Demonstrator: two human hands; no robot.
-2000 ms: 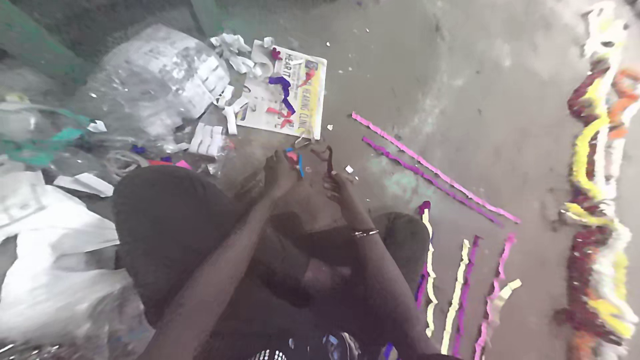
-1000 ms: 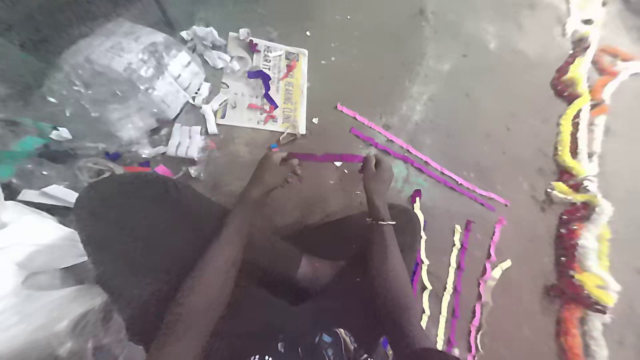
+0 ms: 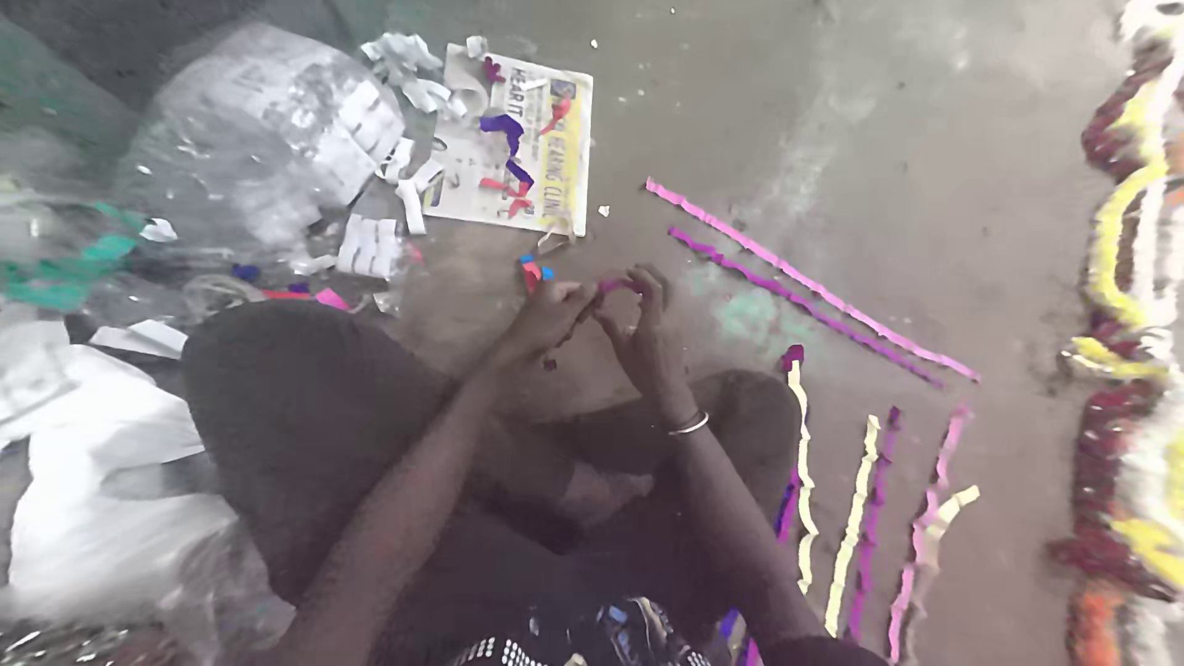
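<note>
My left hand (image 3: 553, 314) and my right hand (image 3: 647, 324) meet above my crossed legs. A short magenta crepe-paper piece (image 3: 612, 285) runs between their fingertips, and both hands pinch it. A small blue and red piece (image 3: 534, 273) shows by my left fingers; whether it is held or lies on the floor I cannot tell. A pink crimped strip (image 3: 795, 268) and a purple crimped strip (image 3: 786, 294) lie slantwise on the floor, right of my hands. A cream strip (image 3: 852, 532) and several purple, pink and cream ones lie beside my right knee.
A printed sheet (image 3: 581, 148) with purple and red scraps lies ahead. Clear plastic bags (image 3: 250, 139), white paper scraps (image 3: 370, 245) and a white plastic sheet (image 3: 102, 481) are at the left. Thick yellow, white, maroon and orange garlands (image 3: 1115, 444) stretch along the right edge.
A second ago a purple strip was stretched straight between my two hands. Now they are closer together and the piece between them looks short and bent.
</note>
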